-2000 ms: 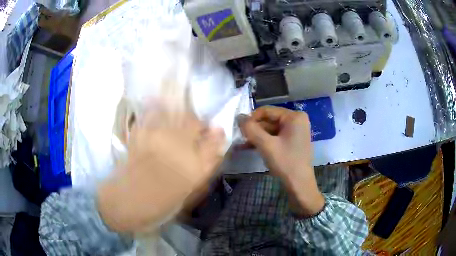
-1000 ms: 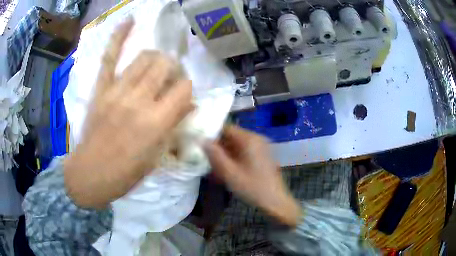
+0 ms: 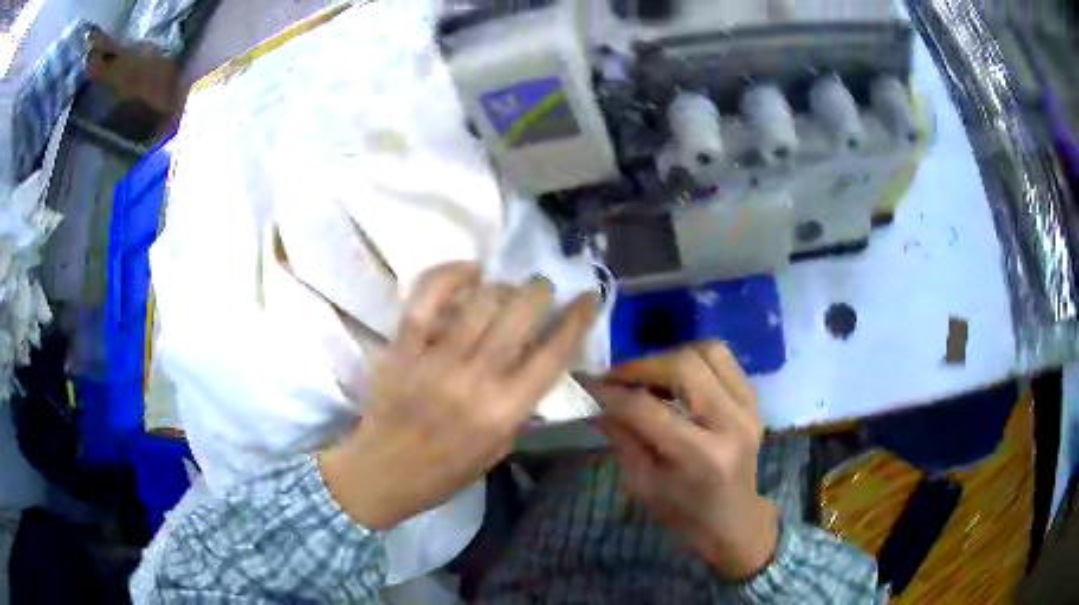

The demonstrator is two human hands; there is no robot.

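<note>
A large white garment piece [image 3: 272,236] is spread over the side board and hangs towards my lap, with several folds. My left hand [image 3: 473,378] lies on the cloth near its right edge, slightly blurred, fingers spread towards the machine. My right hand [image 3: 680,437] pinches the cloth's edge between thumb and fingers, just in front of the table edge. The cloth's corner reaches the presser foot area of the overlock machine [image 3: 734,225], whose head has a purple-green label. The needle itself cannot be made out.
A scuffed blue plate [image 3: 745,325] lies in the table below the machine. Blue crate [image 3: 136,260] at left, past the board's taped edge. White pieces [image 3: 24,284] hang at far left. A yellow-orange seat [image 3: 864,496] with a dark strip [image 3: 921,532] is lower right.
My left hand has moved right and down from the middle of the cloth to its edge. My right hand has moved right. The cloth now lies flatter and reaches the presser foot area. The view has shifted slightly.
</note>
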